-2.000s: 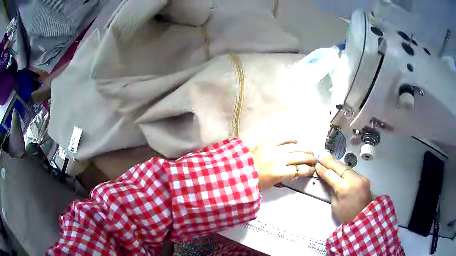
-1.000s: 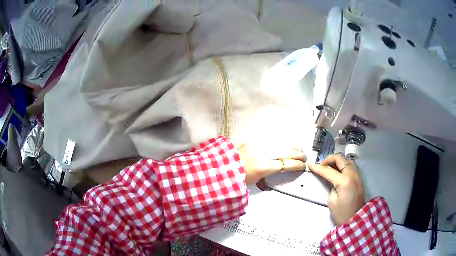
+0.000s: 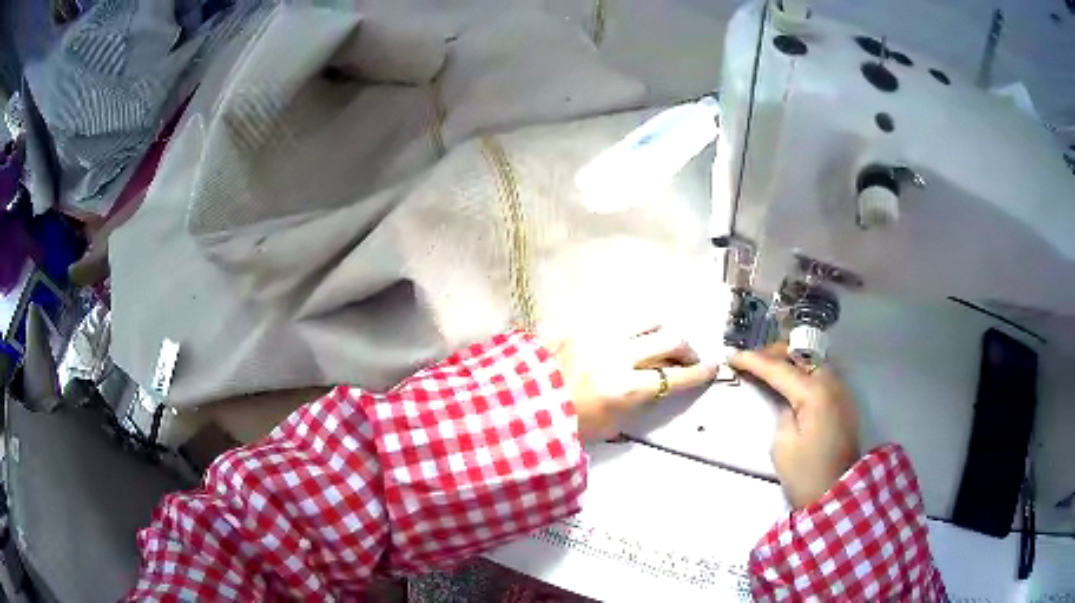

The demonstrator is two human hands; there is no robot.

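Observation:
The large beige garment panel [image 3: 354, 236] covers the left and middle of the table, with a yellow-gold seam [image 3: 509, 224] running down it. Its edge by the needle is washed out by bright light. My left hand [image 3: 631, 379] rests on the cloth edge, fingertips just left of the presser foot [image 3: 745, 318], thumb and fingers close together. My right hand [image 3: 808, 412] is in front of the presser foot, its fingertips meeting my left fingertips at the cloth edge. What lies between the fingertips is too bright and small to make out clearly.
The white sewing machine head [image 3: 919, 177] stands at the right, with a tension dial [image 3: 878, 198]. A black smartphone [image 3: 996, 430] lies on the machine bed, dark snips [image 3: 1028, 518] beside it. A printed measuring scale [image 3: 637, 554] runs along the front edge. Grey cloth [image 3: 112, 94] is piled far left.
The machine and cloth have shifted left in view. My hands stay together at the cloth edge, and now sit close in front of the presser foot.

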